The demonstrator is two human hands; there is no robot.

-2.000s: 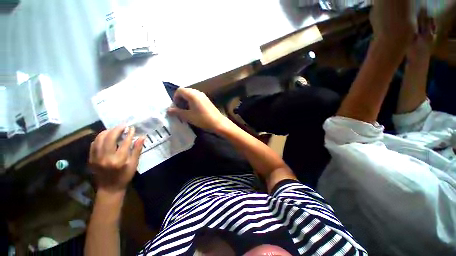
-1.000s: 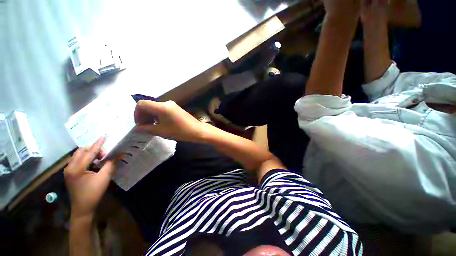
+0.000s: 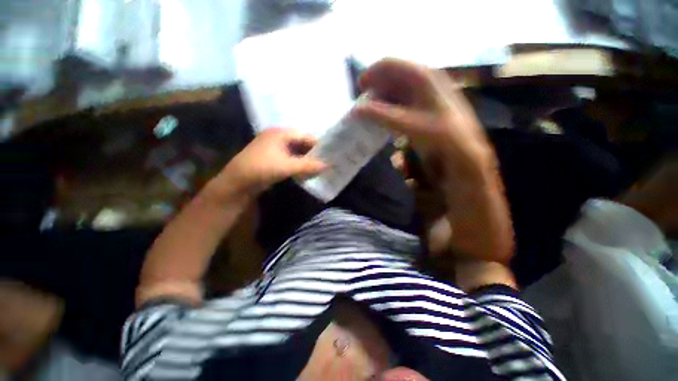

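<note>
A folded leaflet (image 3: 348,152), a narrow white strip with faint dark marks, is held between my two hands above my lap. My left hand (image 3: 279,160) grips its lower left end. My right hand (image 3: 405,100) grips its upper right end. White leaflet sheets (image 3: 294,74) lie behind it, from my lap onto the table edge. A dark corner shows beside the sheets near my right fingers. The view is blurred, so the print cannot be read.
The white table (image 3: 461,30) runs across the top, with blurred white pieces (image 3: 119,33) at the upper left. A pale strip (image 3: 554,62) lies along its edge at the right. A person's white sleeve (image 3: 621,275) is at the right, and part of another person is at the lower left.
The view has swung, so the table now runs level across the top. The sheet's near part, earlier wide and spread, is now a narrow folded strip between both hands.
</note>
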